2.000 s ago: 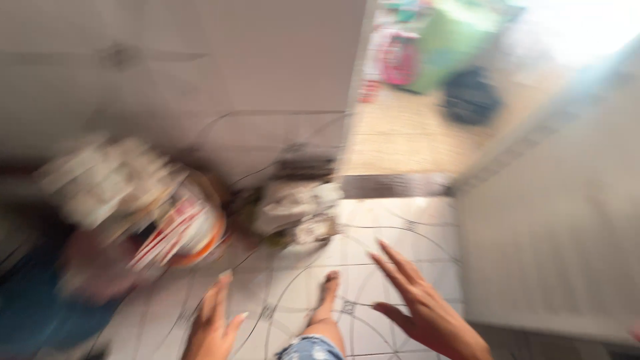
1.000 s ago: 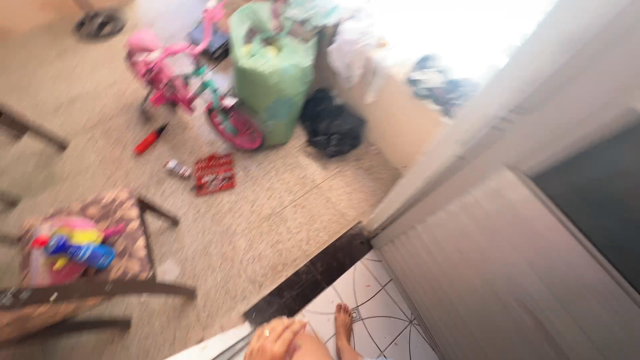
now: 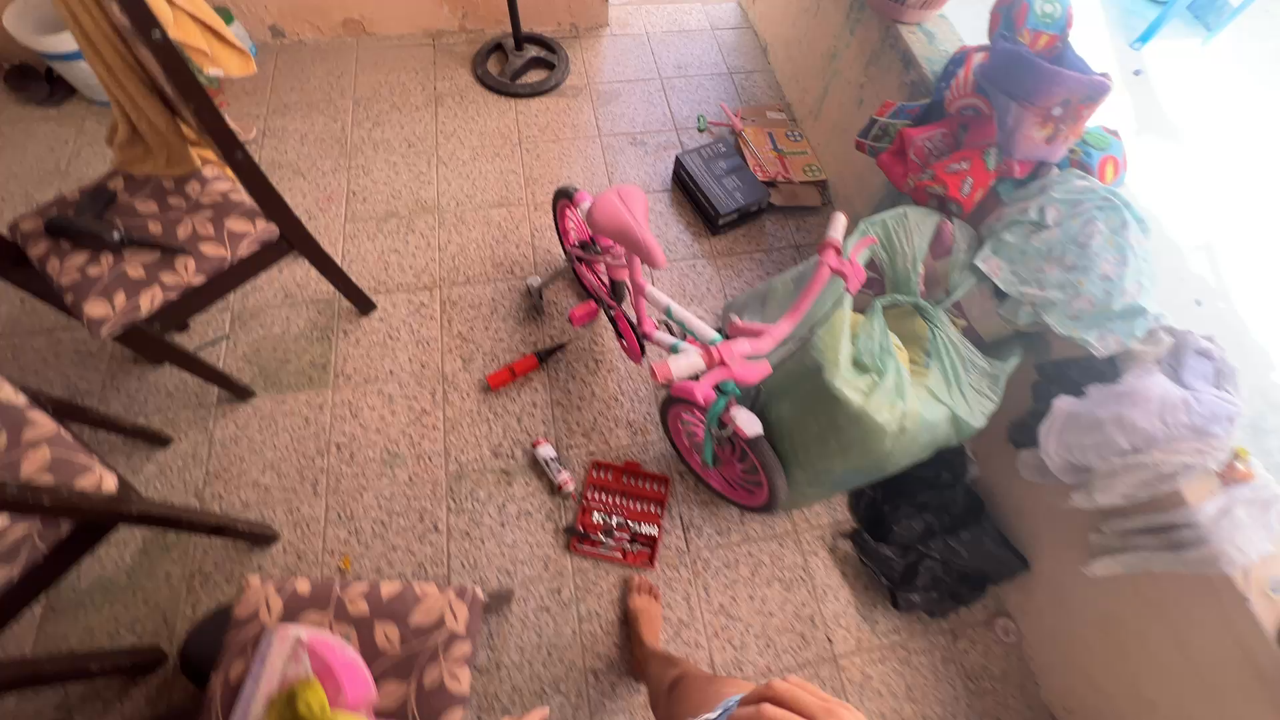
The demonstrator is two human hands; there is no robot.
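Observation:
At the bottom edge, part of my right hand [image 3: 795,700] shows over my raised or striding leg, its fingers bent; whether it holds anything is hidden. Only a fingertip of my left hand [image 3: 530,713] shows at the same edge. Beyond my bare foot lies an open red case of screwdriver bits and sockets [image 3: 622,512] on the tiles. Beside it are a small white and red tube [image 3: 552,466] and, farther off, a red hand pump or similar tool [image 3: 515,371]. A child's pink bicycle [image 3: 735,350] stands behind the case, against a full green plastic bag [image 3: 850,410].
Patterned chairs [image 3: 150,235] stand at left, one seat [image 3: 430,630] near me holding a pink container [image 3: 340,665]. A black bag [image 3: 935,530] lies at right by a low wall [image 3: 1090,610] piled with clothes. Farther off are a dark box [image 3: 720,182] and a round stand base [image 3: 520,65].
I have moved from the white-tiled floor through the doorway onto the speckled tiles. The bicycle and red case now show closer. Both hands, raised two seconds ago, are mostly out of view.

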